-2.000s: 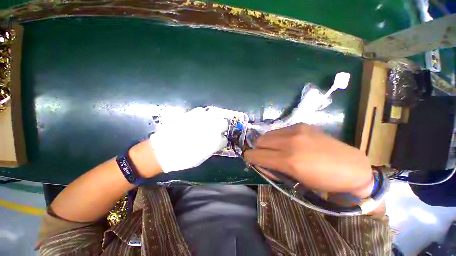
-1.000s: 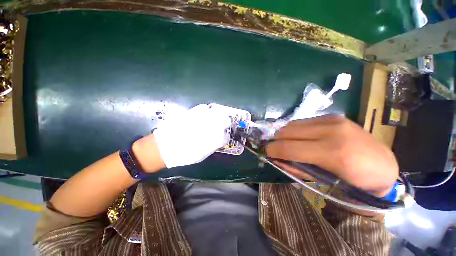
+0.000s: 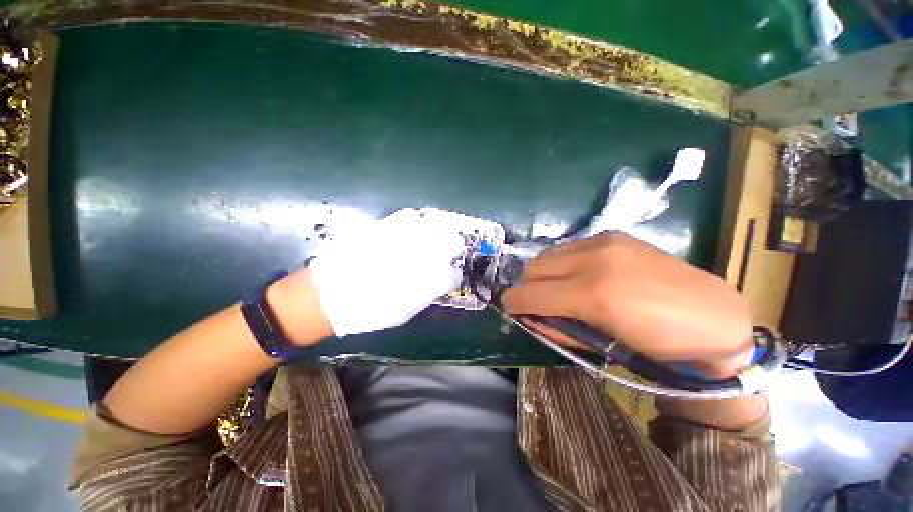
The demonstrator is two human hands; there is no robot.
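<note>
A white socket housing [image 3: 487, 238] with a blue spot and a crowded inside lies on the green mat at the centre. My left hand [image 3: 380, 272], in a white glove, holds its left side. My right hand [image 3: 621, 295], bare, grips a black soldering iron [image 3: 601, 345] by the front of its handle. The iron points down-left into the housing; its tip is too small and dark to tell apart. A thin pale line [image 3: 641, 383] runs along the iron to my right wrist. A white cord in clear plastic [image 3: 629, 203] stretches from the housing to the upper right.
A cardboard tray [image 3: 40, 180] with gold pieces stands at the left edge. A cardboard tool tray [image 3: 746, 215] stands at the right, beside a black box [image 3: 851, 270]. A worn brown-gold rail [image 3: 481, 40] runs along the back, with a green belt [image 3: 641, 25] beyond it.
Since one second ago my right hand has moved left, closer to the housing, with the iron still in it. My left hand and the housing have hardly moved.
</note>
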